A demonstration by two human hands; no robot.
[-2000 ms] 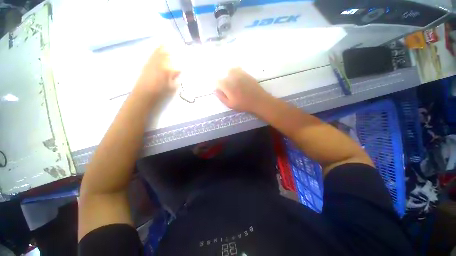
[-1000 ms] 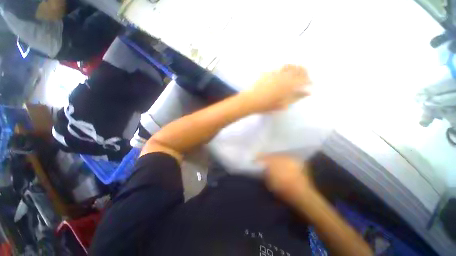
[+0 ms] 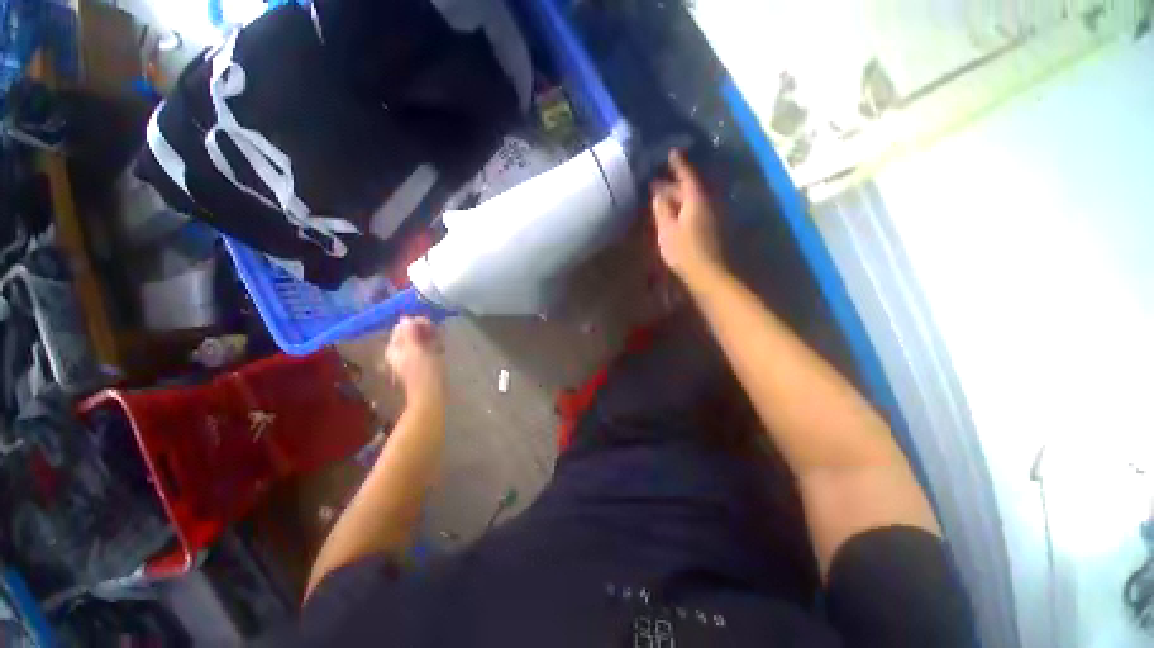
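Observation:
A white panel lies across the near rim of the blue basket, its near edge hanging down. My left hand is just below the panel's left corner with its fingers curled; whether it touches the cloth is not clear. My right hand is just beyond the panel's right end, fingers partly spread, with nothing visible in it. A bulky black garment with white strips fills much of the basket.
A red basket stands on the floor at the left, beside dark cloth pieces. The white machine table with its blue edge runs along the right. Small scraps lie on the floor between the baskets and my body.
The view has swung left from the sewing machine to the floor basket. The white cloth that was at my hands by the table now lies over the basket rim, and both hands are beside it.

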